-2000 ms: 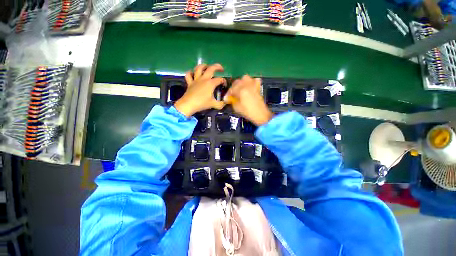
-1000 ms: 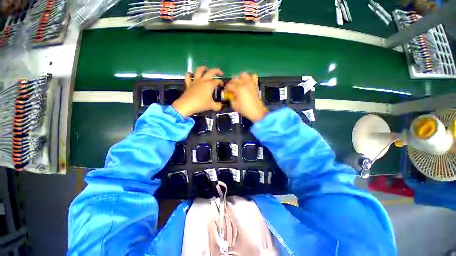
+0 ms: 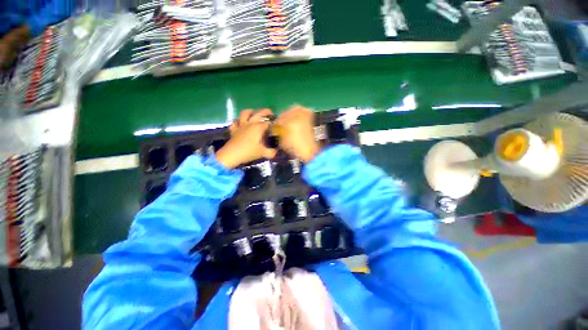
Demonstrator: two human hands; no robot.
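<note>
A black foam tray (image 3: 274, 191) lies on the green bench in front of me, holding rows of glossy black square display modules (image 3: 260, 212) with small white printed tabs. My left hand (image 3: 246, 140) is over the tray's far row, its fingers curled around a spot mostly hidden by both hands. My right hand (image 3: 296, 134), blurred, is just right of it, closed on a small yellow-orange tool (image 3: 278, 131) mostly hidden by the fingers. The two hands nearly touch. A crumpled white tag (image 3: 349, 117) is at the tray's far right corner.
Cable assemblies in pale trays (image 3: 232, 59) lie at the far side, left and far right. A clear plastic bag (image 3: 106, 32) is at the far left. A desk fan (image 3: 548, 161) and a white round disc (image 3: 452, 169) stand at the right. A pale rail (image 3: 387, 48) crosses the bench.
The tray has shifted left in view and appears tilted, its right end now farther up. Both hands have moved slightly left and down with it, staying close together over the far row.
</note>
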